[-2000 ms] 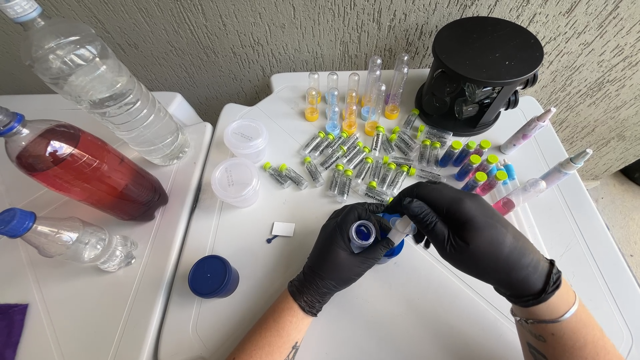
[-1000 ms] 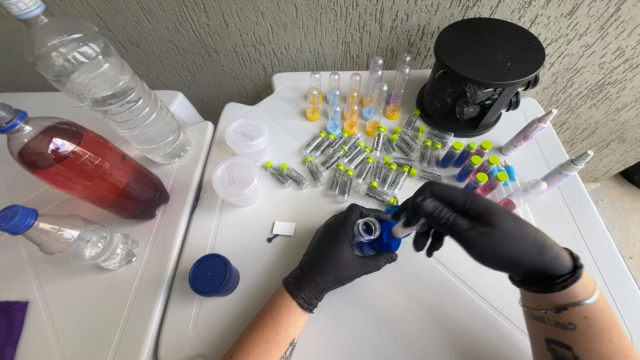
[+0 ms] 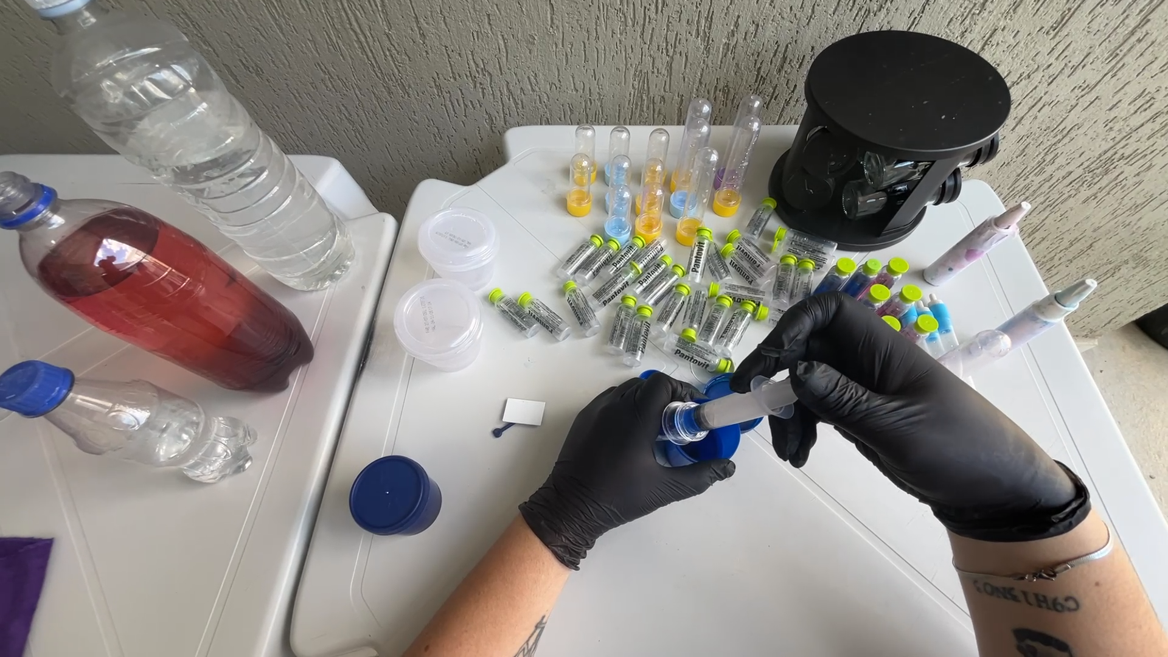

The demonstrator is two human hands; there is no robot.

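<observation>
Both hands wear black gloves. My left hand [image 3: 630, 456] grips a small clear container [image 3: 678, 423] with blue inside, its round mouth facing up. My right hand [image 3: 821, 383] holds a clear plastic syringe [image 3: 744, 403] by its plunger end, tilted, with its lower end at the mouth of that container. Blue cups [image 3: 716, 444] lie under and beside my left hand, partly hidden by it. Just beyond the hands are many small clear vials [image 3: 636, 336] with lime-green caps, most of them lying down. Some vials [image 3: 860, 278] near my right hand hold blue or pink contents.
Clear tubes [image 3: 650, 196] with yellow or blue bases stand at the back, beside a round black stand [image 3: 899, 137]. Lidded clear tubs [image 3: 440, 324], a white card [image 3: 524, 411] and a blue-lidded jar [image 3: 395, 495] are left. Farther left lie bottles, one with red liquid [image 3: 173, 297].
The syringe now shows between my hands, its end at the container's mouth. A second ago my right hand was a little farther to the right of that mouth. The left hand has kept its grip.
</observation>
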